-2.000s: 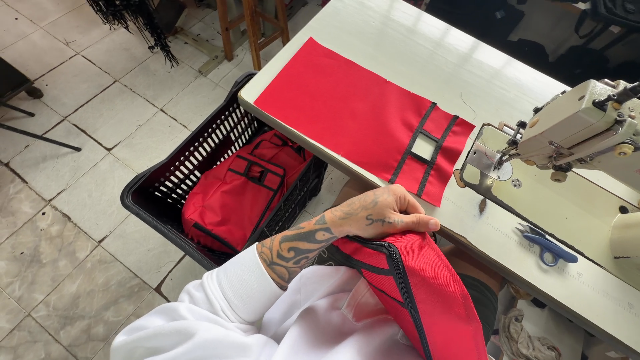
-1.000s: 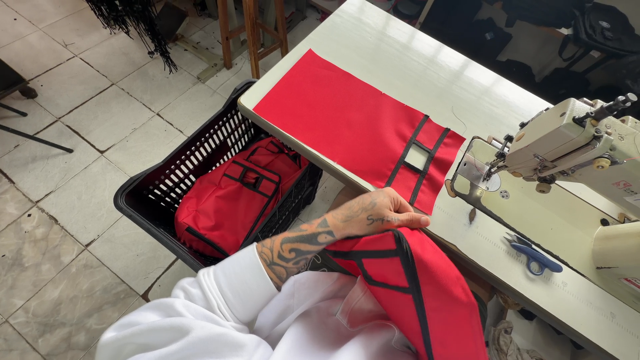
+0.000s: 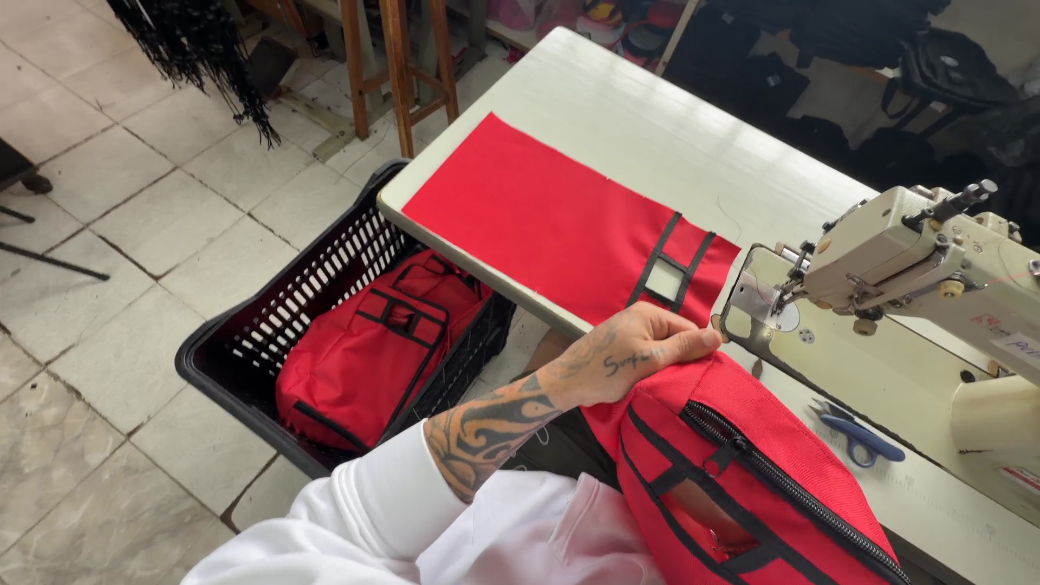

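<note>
My left hand (image 3: 630,353) pinches the upper end of a red fabric bag (image 3: 747,431) with black trim and a black zipper, held at the table's front edge. The bag's lower part runs out of view at the bottom. My right hand is not visible. Beyond my left hand a flat red fabric panel (image 3: 544,219) with black strips around a small opening lies on the white sewing table (image 3: 650,106). Its right end is close to the needle area of an industrial sewing machine (image 3: 894,252). Blue-handled thread snips (image 3: 861,439) rest on the table, right of the bag.
A black plastic basket (image 3: 219,325) stands on the tiled floor below the table's left end, with red bags (image 3: 366,349) inside. Behind are a wooden stool (image 3: 398,73) and hanging black cords (image 3: 203,57). Black bags (image 3: 951,73) lie beyond the table.
The bag in my left hand has turned, and its zipper and trimmed opening now face up. My left hand keeps its grip near the table edge.
</note>
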